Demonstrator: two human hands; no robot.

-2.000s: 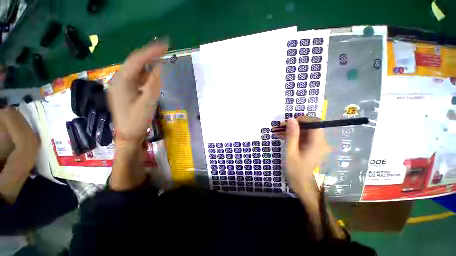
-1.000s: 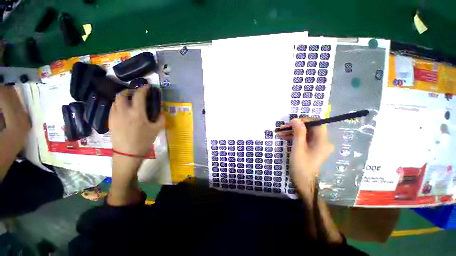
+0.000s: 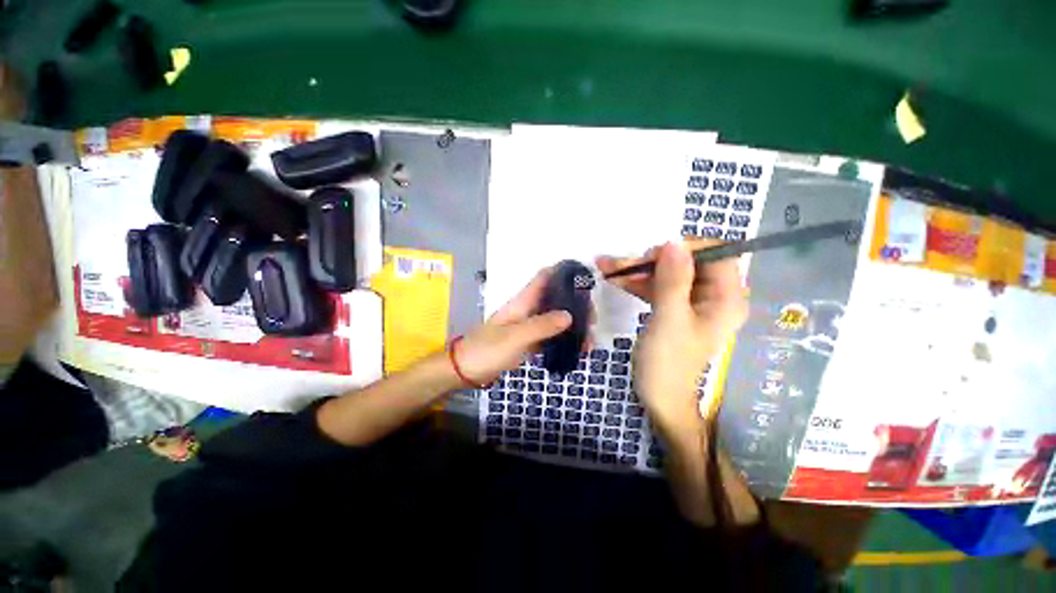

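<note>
My left hand (image 3: 510,335) holds a black plastic housing (image 3: 564,348) above the label sheet (image 3: 672,145), its far end uncovered. A small dark label (image 3: 584,280) with pale marking shows at that far end. My right hand (image 3: 686,330) holds the dark tweezers (image 3: 753,242) like a pen. Their tip is beside the label; whether they touch it I cannot tell. Rows of dark labels show on the sheet at the upper right and below the housing, partly hidden by my hands. The upper middle of the sheet is blank backing.
A pile of black housings (image 3: 281,290) lies on the printed work board (image 3: 104,232) at left. A green belt (image 3: 695,70) with black pieces and yellow scraps runs beyond. Grey panels (image 3: 434,209) flank the sheet. Part of another person shows at the far left.
My left hand has moved from the pile to over the sheet with a housing. The tweezers have moved from the label rows to the housing's far end. The camera view has shifted slightly.
</note>
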